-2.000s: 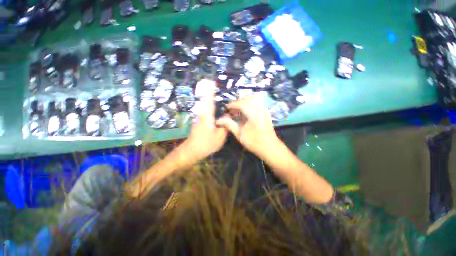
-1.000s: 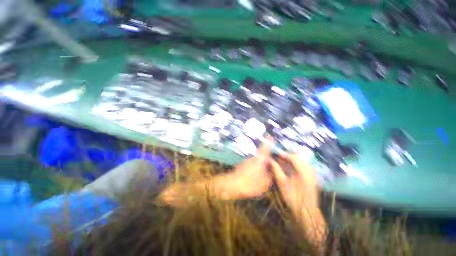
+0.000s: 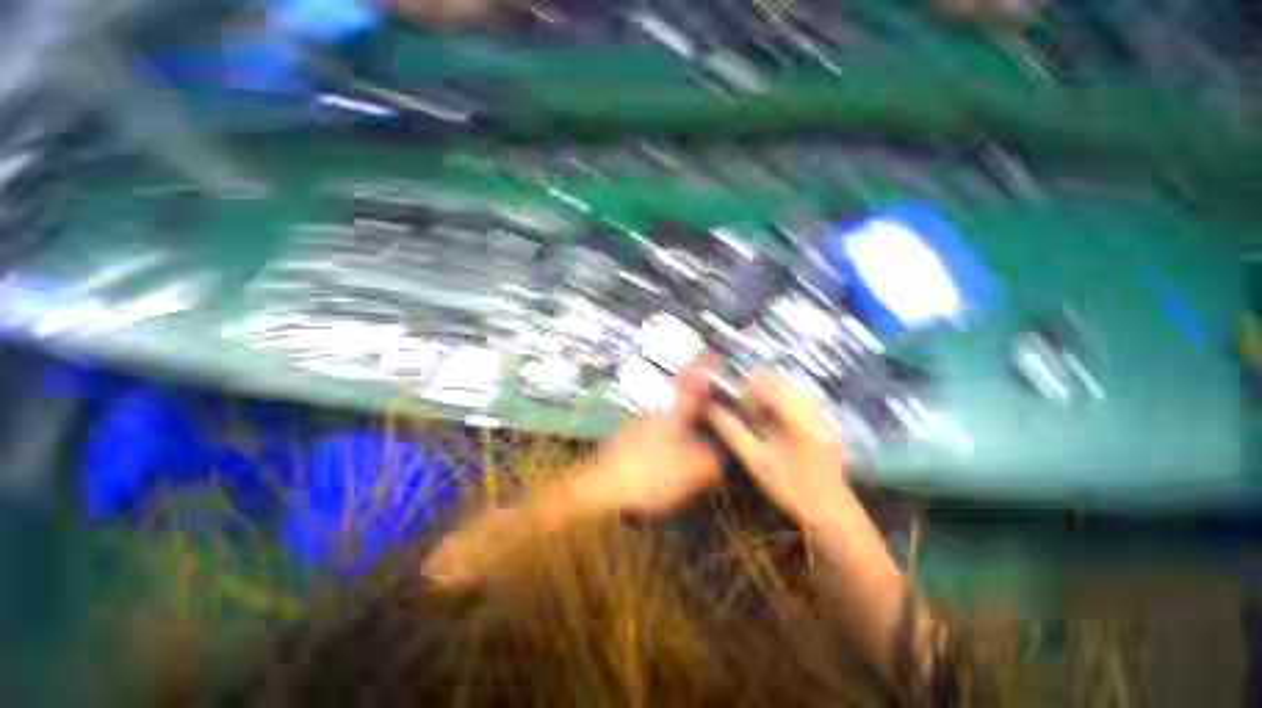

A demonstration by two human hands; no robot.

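Observation:
The frame is heavily blurred by motion. My left hand point(image 3: 657, 450) and my right hand point(image 3: 786, 440) are close together at the front edge of the bench, fingertips nearly meeting. A dark thing shows between the fingers, too blurred to name, and I cannot tell which hand holds it. Just beyond my hands lies a heap of black and silvery phone half-assemblies point(image 3: 810, 325). A blue parts tray point(image 3: 907, 270) with bright white contents sits beyond the heap to the right.
A blister tray point(image 3: 374, 311) with blurred phones is at the left. A single phone point(image 3: 1041, 362) lies right of the blue tray. The green bench point(image 3: 1128, 429) has its front edge below my hands. Blue stools point(image 3: 139, 454) stand below the bench at the left.
The view has swung left and up since the first frame, then shifted slightly. My hands stay together before the heap. The grey-clad leg and blue cloth at lower left no longer show.

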